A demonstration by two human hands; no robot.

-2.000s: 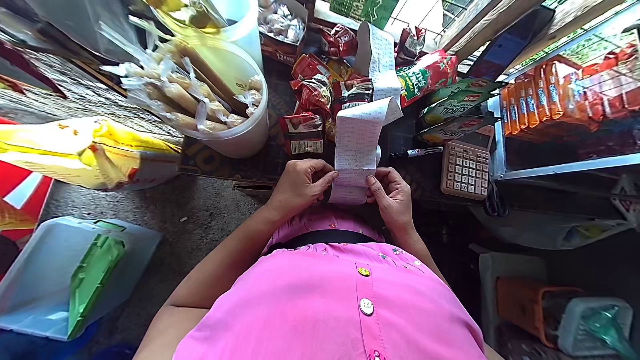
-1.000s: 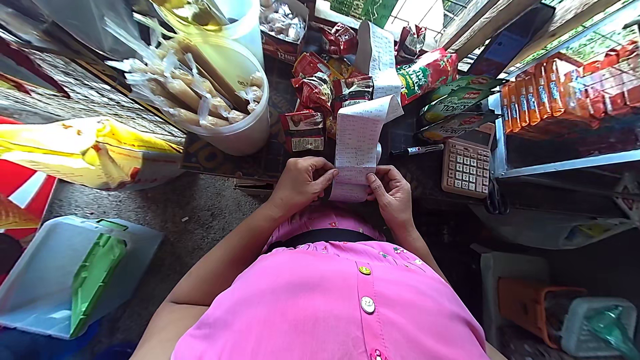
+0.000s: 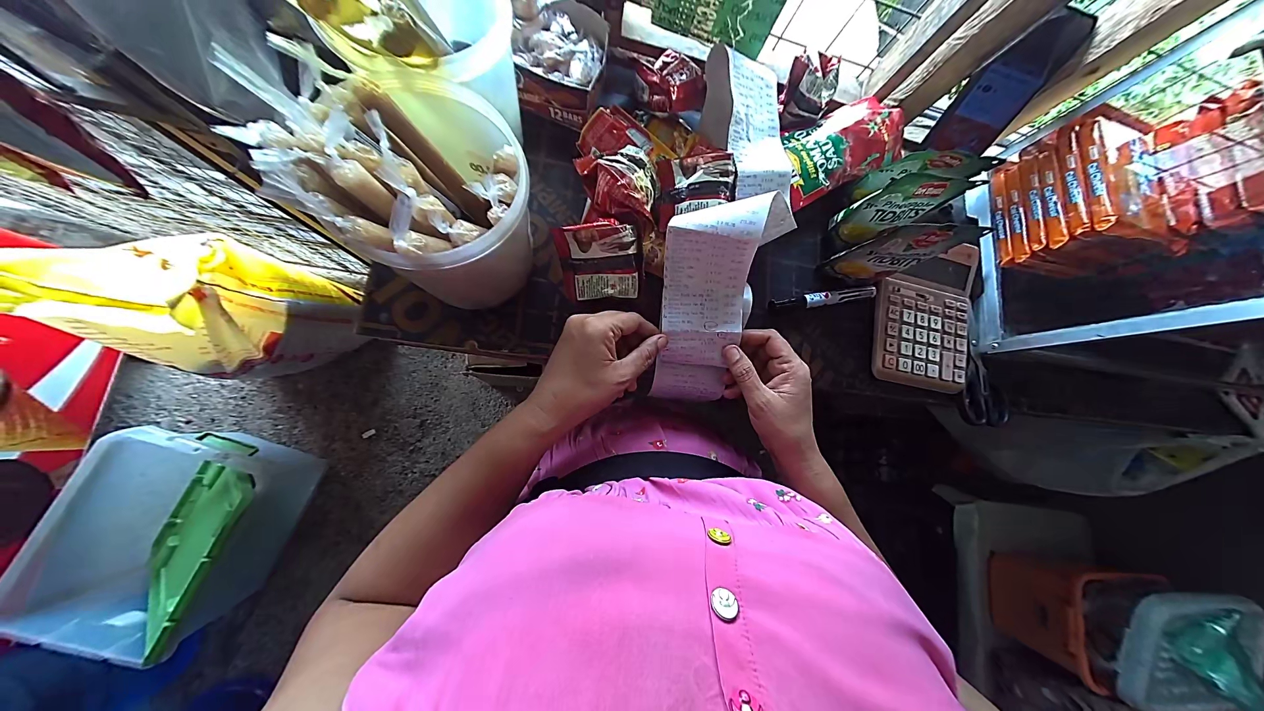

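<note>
A long paper receipt strip with fine writing hangs over the counter edge toward me, its far end curling back among red sachets. My left hand pinches its left edge between thumb and fingers. On the opposite edge, my right hand has the same kind of pinch. A black marker pen lies just beyond my right hand, beside a calculator. Black-handled scissors are partly hidden by the calculator.
A plastic tub of bagged light-brown sticks stands at the left on the counter. Green pouches and a metal-framed case with orange packets are at the right. A clear bin with a green lid sits lower left.
</note>
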